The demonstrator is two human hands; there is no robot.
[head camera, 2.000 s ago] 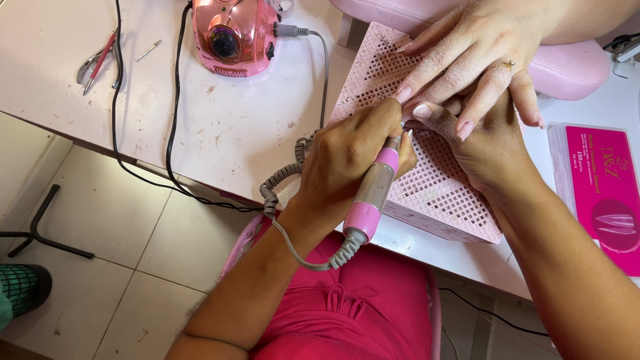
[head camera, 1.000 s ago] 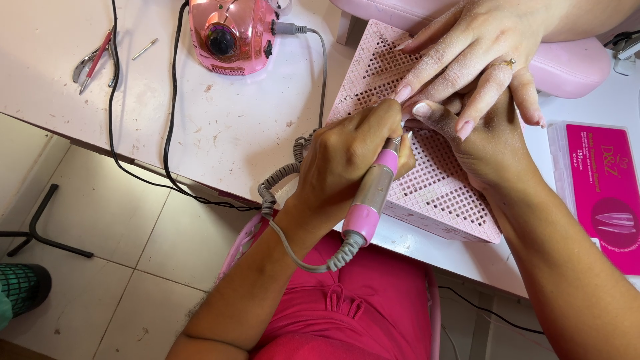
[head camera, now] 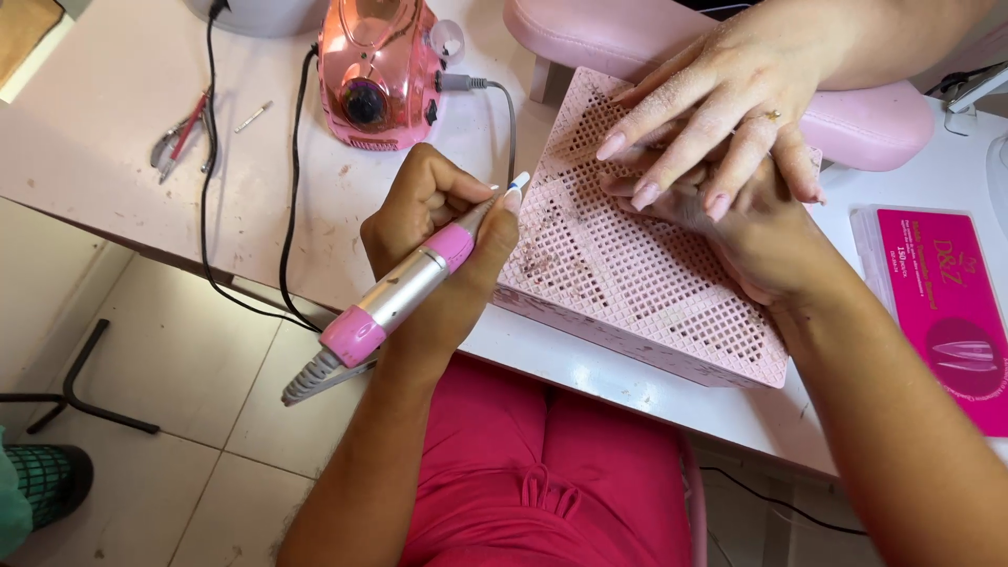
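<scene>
My right hand (head camera: 441, 228) grips the pink and silver handpiece of an electric nail drill (head camera: 405, 287), its white-tipped bit pointing up and right, beside the pink perforated dust collector (head camera: 646, 268) and apart from the other person's nails. My left hand (head camera: 748, 213) lies palm up over the collector, under the other person's hand (head camera: 717, 118), supporting it; my fingers are partly hidden there. That hand is dusty, wears a ring, and its fingers are spread. The handpiece's coiled cord hangs below my right wrist.
A shiny pink drill control unit (head camera: 374, 79) stands at the back. Cuticle nippers and a red-handled tool (head camera: 185, 134) lie left, near a small metal bit (head camera: 253, 116) and black cables (head camera: 209, 197). A pink padded armrest (head camera: 866, 126) is behind; a pink box of nail tips (head camera: 945, 315) lies right.
My right hand has drawn the drill handpiece back to the left, away from the other person's fingers. My left hand now lies more open under that person's hand.
</scene>
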